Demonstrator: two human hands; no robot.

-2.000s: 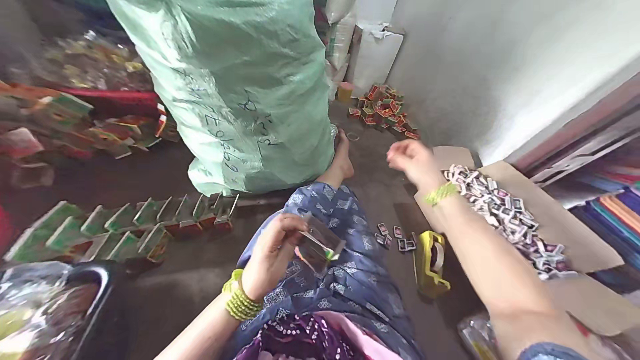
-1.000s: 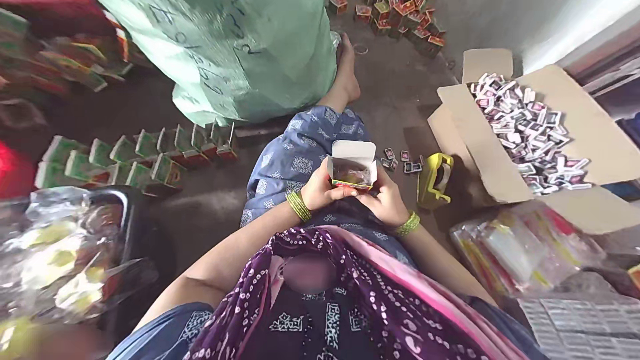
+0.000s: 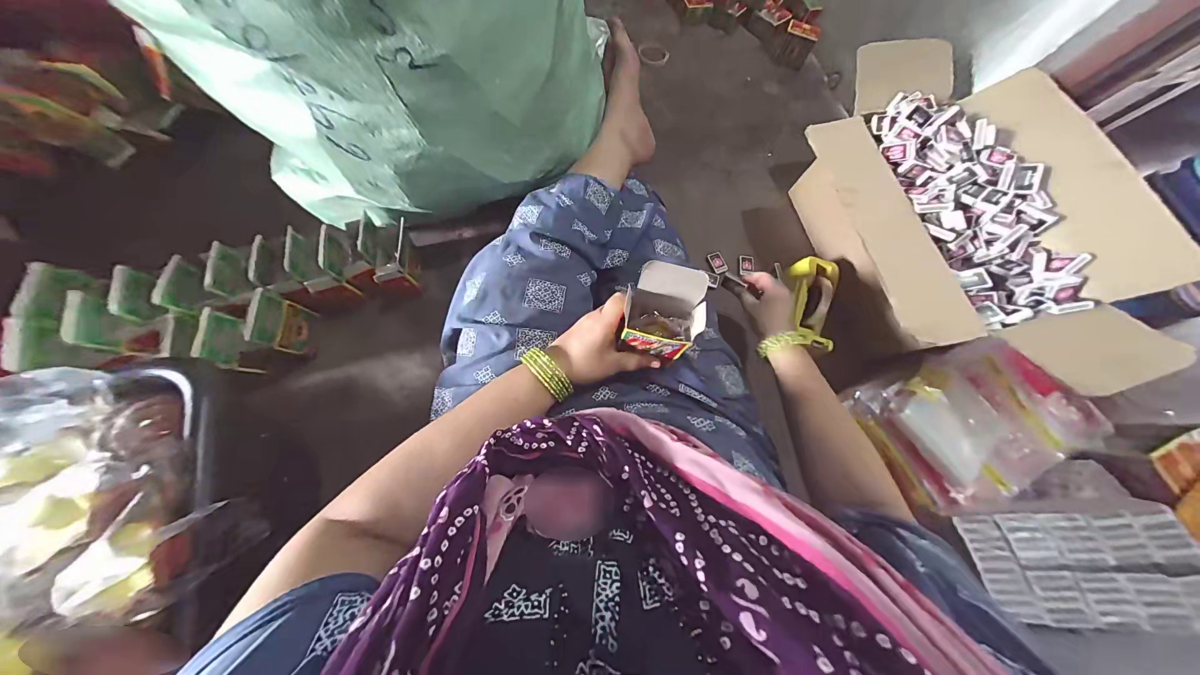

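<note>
My left hand (image 3: 605,345) holds a small printed carton (image 3: 659,345) above my lap. Its white flap stands up, and something in clear wrap shows inside. To the right, my right hand (image 3: 769,305) reaches down to the floor, its fingertips at a few small matchbox-like boxes (image 3: 717,262). Whether the fingers grip one of them cannot be told. Right beside that hand lies a yellow tape dispenser (image 3: 814,295).
An open cardboard box (image 3: 848,239) holds many small boxes, with plastic packets (image 3: 975,422) below it. Green-flapped cartons (image 3: 225,272) stand in rows at left, near a black tub (image 3: 202,441). A big pale green sack (image 3: 450,103) stands ahead.
One second ago both hands held the open carton; my right hand has since let go and moved right to the small boxes on the floor. My left hand keeps the carton.
</note>
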